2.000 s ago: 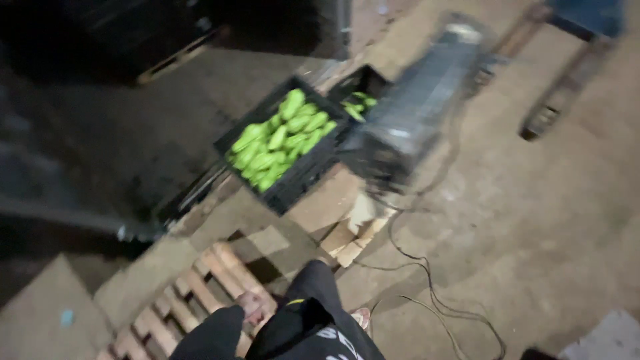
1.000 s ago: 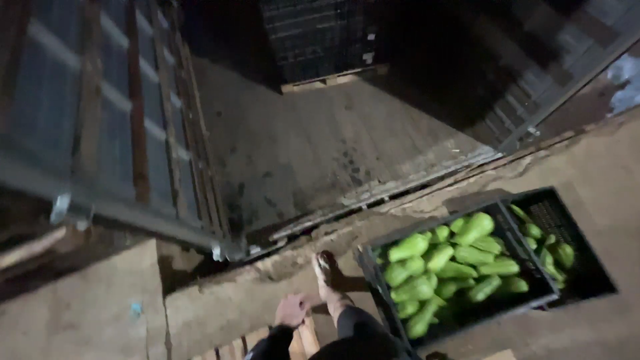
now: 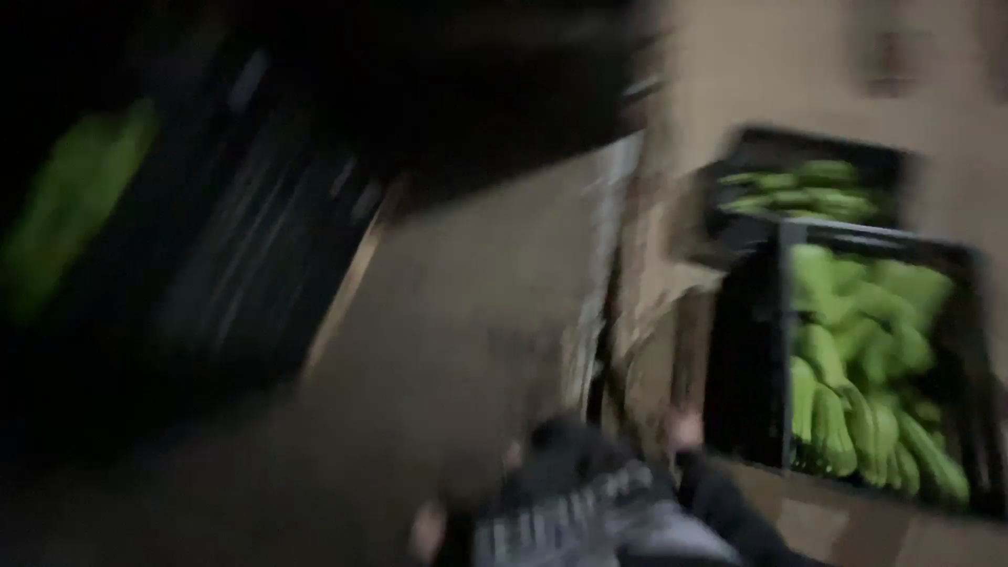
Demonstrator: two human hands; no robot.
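The view is strongly blurred. At the bottom is my left hand [image 3: 428, 531], low beside my dark clothing; its fingers cannot be made out. My right hand [image 3: 685, 429] is near the lower left side of a black plastic crate [image 3: 787, 354]; whether it touches the crate cannot be told. Long pale-green vegetables [image 3: 866, 339] fill much of that crate. Just behind it is a second black crate [image 3: 906, 177], holding more green vegetables [image 3: 819, 185].
On the left, a tall dark stack [image 3: 236, 260] stands on a wooden pallet [image 3: 342, 295], with a blurred green patch [image 3: 79, 205] at its far side. A metal edge [image 3: 606, 260] runs between the dark floor [image 3: 465, 299] and the lighter concrete [image 3: 748, 71].
The view has swung round a lot, so the crates now stand upright at the right and the dark stack looks closer at the left.
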